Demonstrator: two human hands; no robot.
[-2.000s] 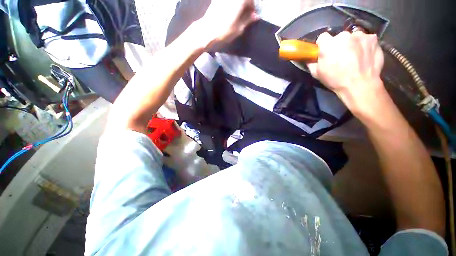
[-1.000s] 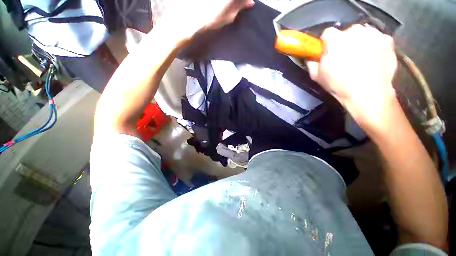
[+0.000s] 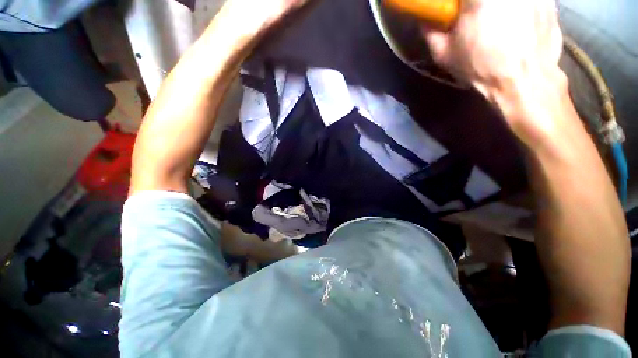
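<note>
A dark garment (image 3: 336, 35) with white and pale grey panels (image 3: 399, 133) lies across the ironing table and hangs over its front edge. My right hand (image 3: 493, 49) is closed on the orange handle of a steam iron (image 3: 423, 10) at the top. The iron is partly cut off by the top edge, and its pale rim rests on or just over the dark cloth. My left hand (image 3: 269, 5) is at the top edge over the dark cloth, its fingers cut off by the picture's edge.
A hose (image 3: 594, 77) runs from the iron down the right side. A smaller board with a garment (image 3: 56, 63) is at upper left. A red container (image 3: 105, 164) stands low at left, near dark heaps. Crumpled pale cloth (image 3: 294, 213) shows below the hanging garment.
The view has shifted, so the iron and my left hand sit higher and are now cut off. The red container appears farther left. My right hand still holds the iron.
</note>
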